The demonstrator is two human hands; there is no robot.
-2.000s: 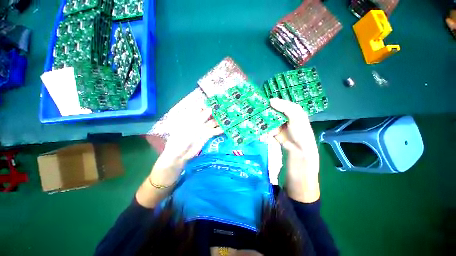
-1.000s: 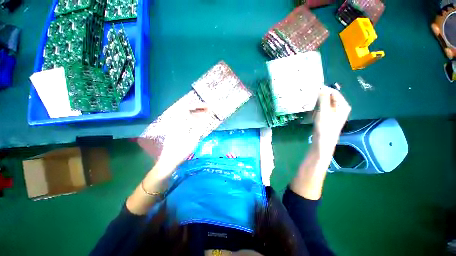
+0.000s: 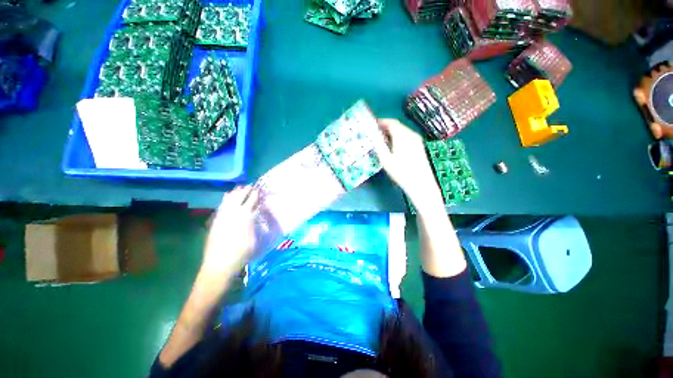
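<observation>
A pale green PCB panel (image 3: 351,145) lies at the upper right end of the pink bubble wrap (image 3: 301,190), at the bench edge in front of me. My right hand (image 3: 402,151) holds the panel by its right edge, fingers pinched on it. My left hand (image 3: 235,225) is on the lower left end of the bubble wrap, its fingers holding the wrap's edge. A stack of loose green panels (image 3: 452,170) lies just right of my right hand, partly hidden by it.
A blue tray (image 3: 159,174) with panels and white paper (image 3: 111,133) is left. Wrapped bundles (image 3: 451,98), a yellow tape dispenser (image 3: 533,114) and a small silver part (image 3: 501,167) are right. Loose panels (image 3: 342,13) are far back. A cardboard box (image 3: 74,251) and blue stool (image 3: 555,253) stand below.
My right hand has moved left from the loose stack and the panel now lies on the bubble wrap. My left hand has moved down to the wrap's lower end. The view has shifted, showing more of the far bench.
</observation>
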